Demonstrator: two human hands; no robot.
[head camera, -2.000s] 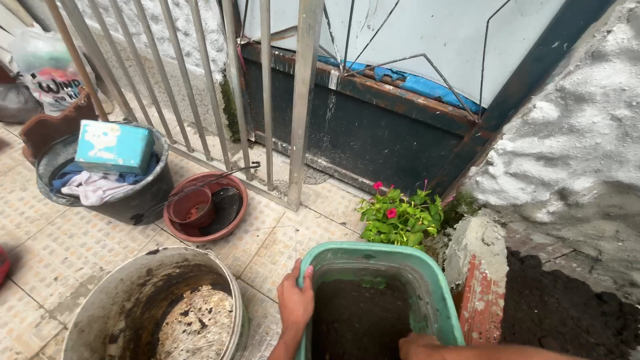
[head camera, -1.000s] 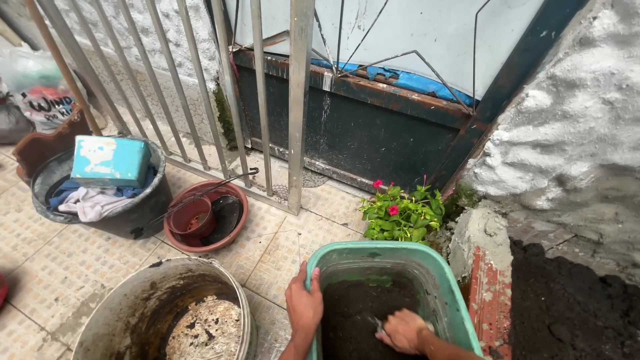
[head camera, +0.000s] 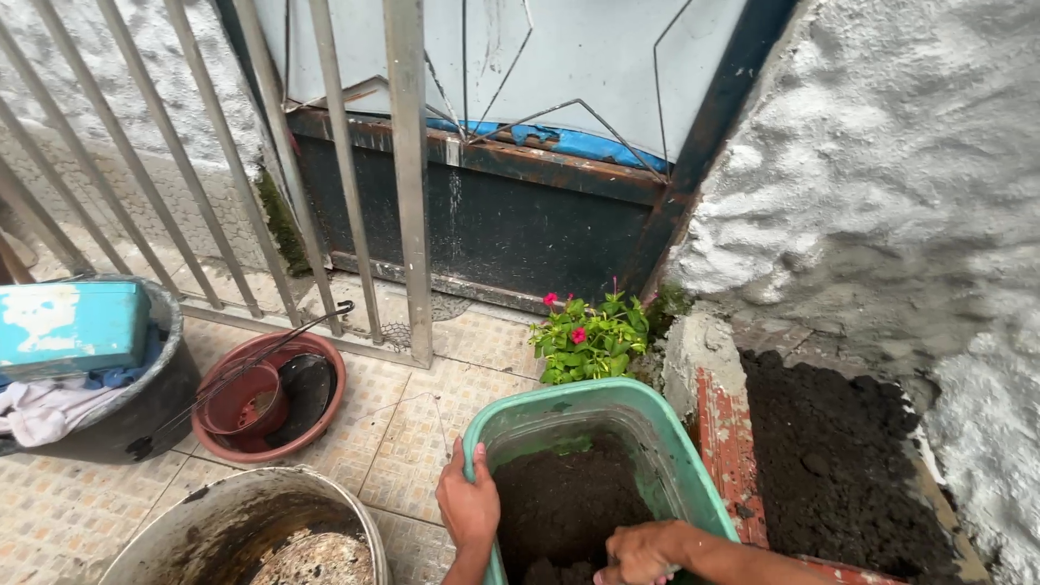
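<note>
A green plastic tub (head camera: 561, 396) holds dark soil (head camera: 569, 496). My left hand (head camera: 469, 500) grips the tub's left rim, thumb inside and fingers outside. Inside the tub, low on its right side, my right hand (head camera: 638, 552) is closed around a small, pale thing, perhaps a tool's handle; most of it is hidden by the hand and soil. Just beyond the tub grows a leafy plant (head camera: 589, 337) with pink flowers. At the lower left stands a dirty white bucket (head camera: 244, 487) with a crusted, pale mass inside.
A brick edge (head camera: 727, 455) borders a bed of dark soil (head camera: 829, 479) on the right, beside a rough white wall (head camera: 877, 162). Leftward are a terracotta-coloured basin (head camera: 337, 406) holding a small pot, a black bucket (head camera: 175, 398) with cloths and a blue box (head camera: 73, 325), and a metal gate (head camera: 410, 179).
My right hand was at the tub's lower edge, moved to the middle of the soil, and is now lower in the tub. My left hand has stayed on the left rim.
</note>
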